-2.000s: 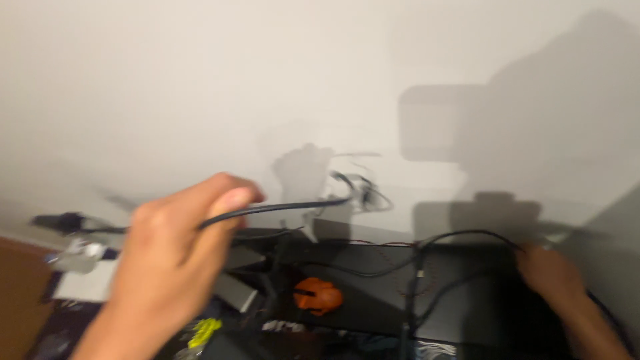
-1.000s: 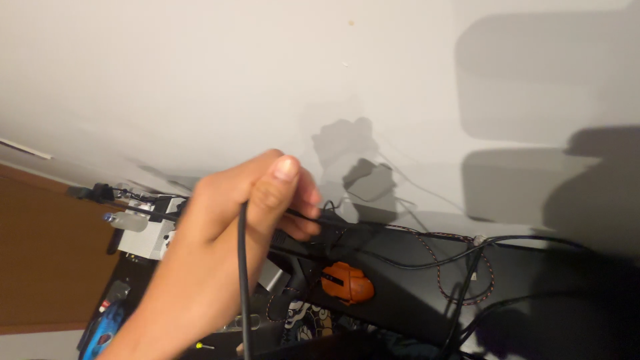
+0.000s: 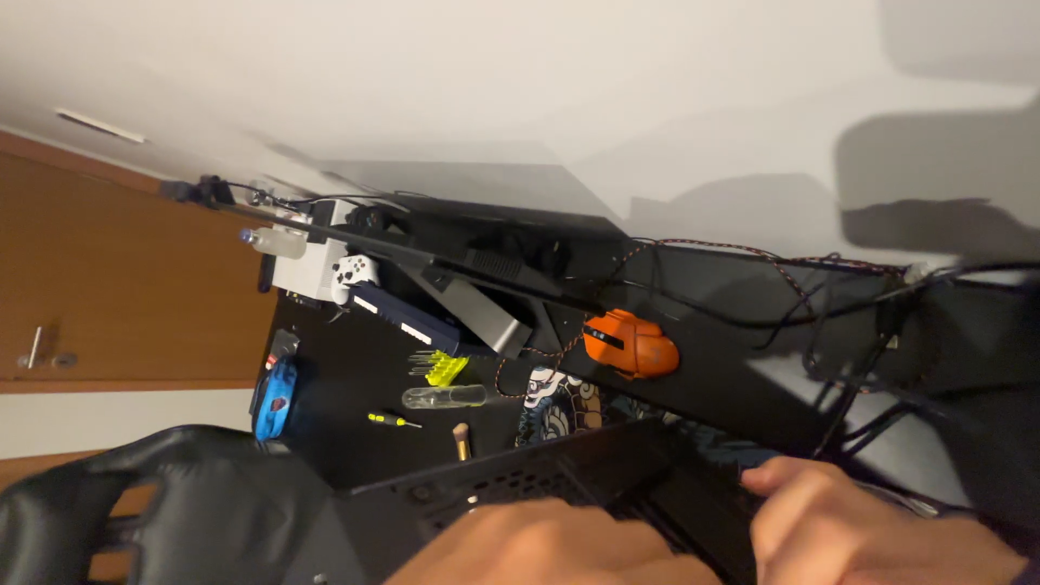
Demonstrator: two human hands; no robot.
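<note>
At the bottom centre my left hand (image 3: 552,544) lies over a black perforated metal panel (image 3: 504,479), perhaps part of a computer case; its fingers are out of sight. My right hand (image 3: 869,524) is at the lower right, fingers curled, beside the case's dark edge; whether it grips anything is hidden. Black cables (image 3: 731,322) run across the desk behind it toward the right wall side. An orange computer mouse (image 3: 638,344) with a braided cord rests on the black desk (image 3: 341,406), above and between the hands.
A monitor (image 3: 487,268), a white game controller (image 3: 354,275) and a white box (image 3: 305,272) stand at the back. A screwdriver (image 3: 394,420), a yellow-green bit holder (image 3: 443,368), a brush (image 3: 461,441) and a blue pouch (image 3: 278,398) lie on the desk. A black chair (image 3: 162,496) is lower left.
My left hand, raised before the wall with a black cable earlier, is now low over the perforated panel. My right hand is back in view at the lower right. The view has shifted.
</note>
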